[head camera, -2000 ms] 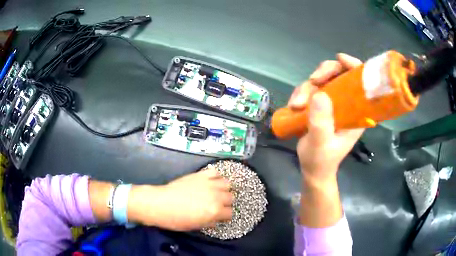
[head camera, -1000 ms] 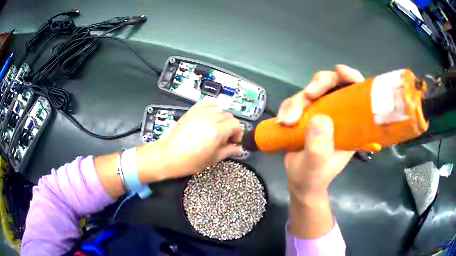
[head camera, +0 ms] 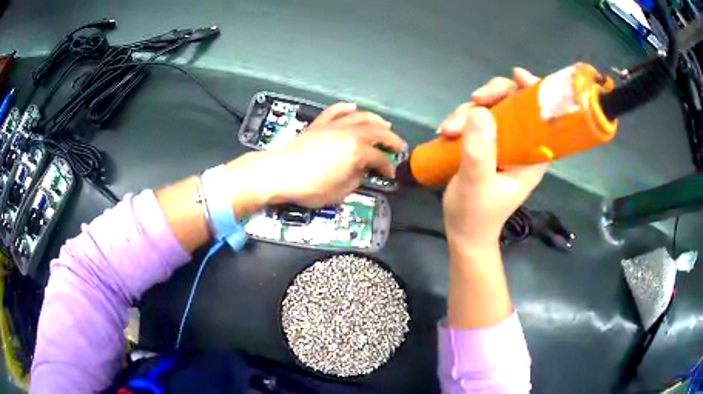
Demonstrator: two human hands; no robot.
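Note:
My right hand [head camera: 493,169] holds the orange electric screwdriver [head camera: 524,127], its dark tip pointing left at the right end of the upper grey housing half [head camera: 254,131]. My left hand [head camera: 335,158] lies over that housing, its fingertips close to the screwdriver tip; whether they hold a screw cannot be told. The lower housing half [head camera: 378,223] lies just below, its circuit board [head camera: 339,223] showing, partly covered by my left hand and wrist. A round dark-rimmed dish heaped with silvery screws [head camera: 344,315] sits nearer to me.
Several open housings with boards [head camera: 42,200] stand at the left edge, beside bundled black cords [head camera: 116,73]. A black cord plug [head camera: 556,231] lies right of the housings. A clear bag with greyish contents [head camera: 651,285] lies at the right. A green bar [head camera: 655,202] juts in above it.
My left hand went from the screw dish to the lower housing's right end, then up to the upper housing. The screwdriver moved left to the lower housing, then up to the upper one.

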